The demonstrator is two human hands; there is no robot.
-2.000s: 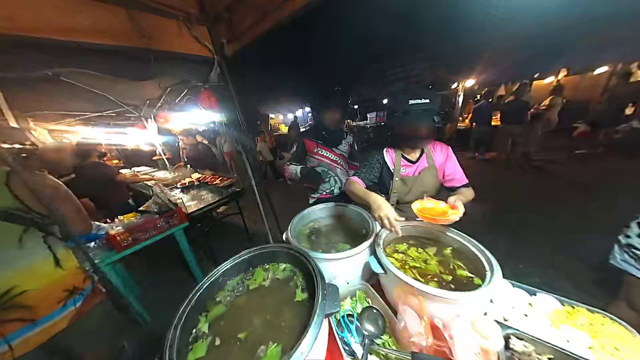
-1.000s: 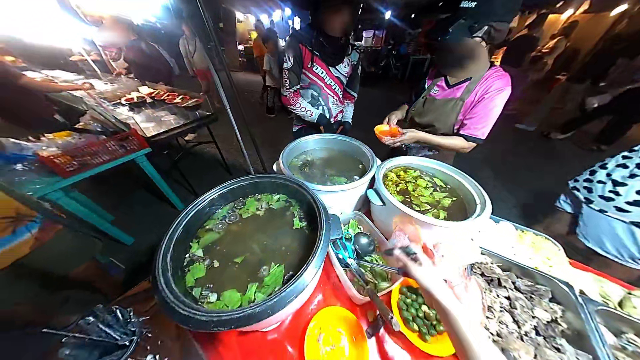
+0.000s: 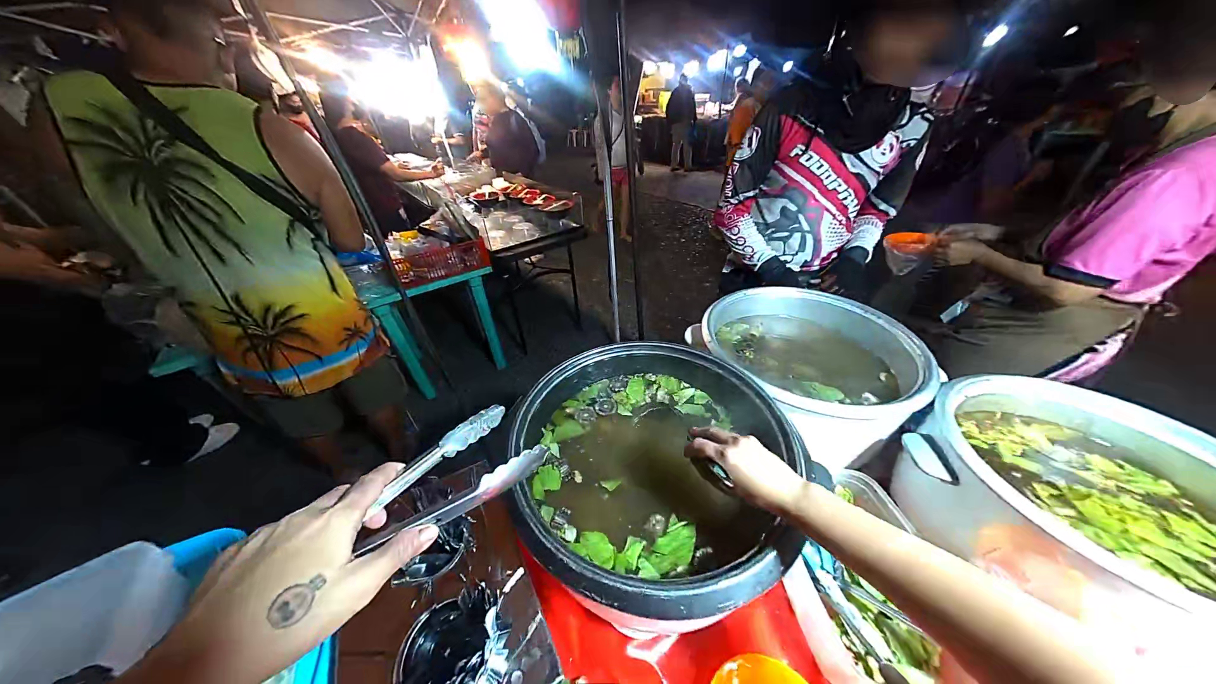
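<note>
My left hand (image 3: pixel 313 560) grips metal tongs (image 3: pixel 456 475), whose parted tips point at the left rim of a large black-rimmed pot (image 3: pixel 655 598). Murky broth (image 3: pixel 632 475) with green leaves (image 3: pixel 665 551) and what look like snail shells fills that pot. Over its right half, my right hand (image 3: pixel 746 465) is closed around a dark handle (image 3: pixel 712 472); the utensil's far end is hidden in the broth. Two pale pots stand to the right, one holding broth (image 3: pixel 807 356) with few leaves, the other (image 3: pixel 1092 494) many leaves.
A tray with leaves and utensils (image 3: pixel 869 608) lies right of the black-rimmed pot, an orange bowl (image 3: pixel 757 671) below it. Dark containers (image 3: pixel 446 636) and a blue-edged bin (image 3: pixel 204 546) are at lower left. Past the pots stand people, one holding an orange bowl (image 3: pixel 909 249). A metal pole (image 3: pixel 608 190) rises behind.
My right hand, over the utensil tray a second ago, is now over the black-rimmed pot. My left hand has come into view with tongs. The view has swung left.
</note>
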